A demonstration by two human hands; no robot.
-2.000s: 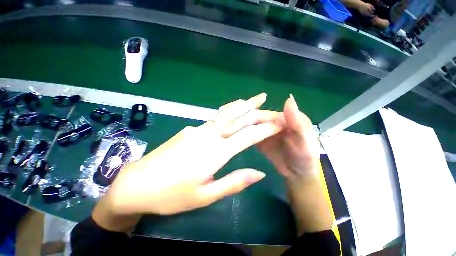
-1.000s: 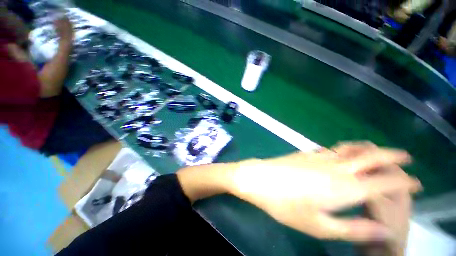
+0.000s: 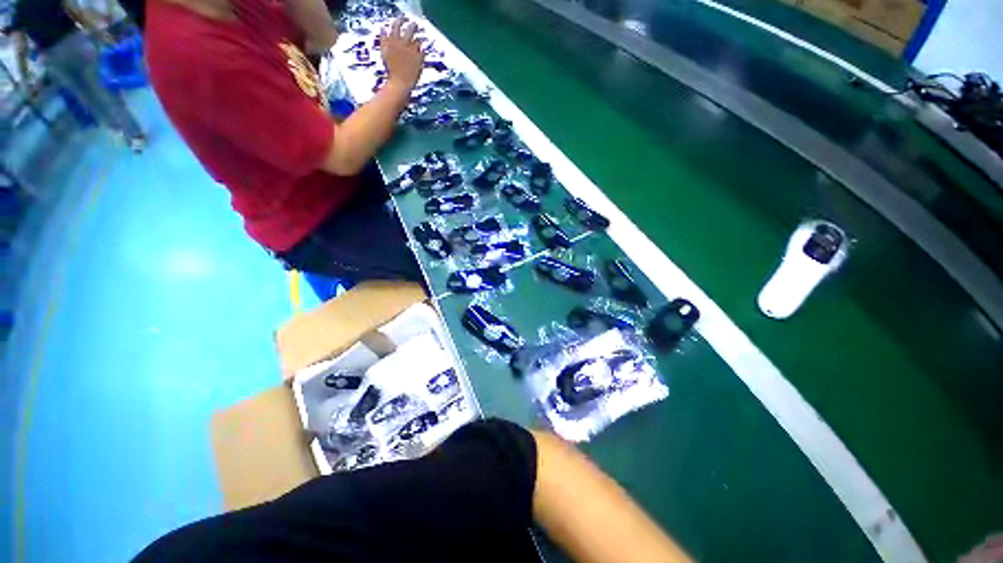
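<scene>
My left forearm in a black sleeve enters at the bottom, and its hand is cut off by the lower edge. A sliver of skin shows in the bottom right corner; it may be part of my right hand. A black oval in a larger shiny clear bag (image 3: 594, 379) lies on the bench, beyond my forearm. Many black items in crinkled clear bags (image 3: 478, 278) cover the bench behind it. A black piece with a light round spot (image 3: 673, 321) lies by the white edge strip. A white item with a dark top (image 3: 794, 275) lies alone on the green belt.
An open carton (image 3: 310, 398) with white lining and bagged black items stands left of the bench. A person in a red shirt (image 3: 258, 132) sits beyond it, a hand over bagged items. The white strip (image 3: 759, 374) divides bench and belt. Dark cables lie at upper right.
The view has swung left, so the carton and the seated person show more fully. My hands have left the middle of the picture towards the lower edge. The bench items look unmoved.
</scene>
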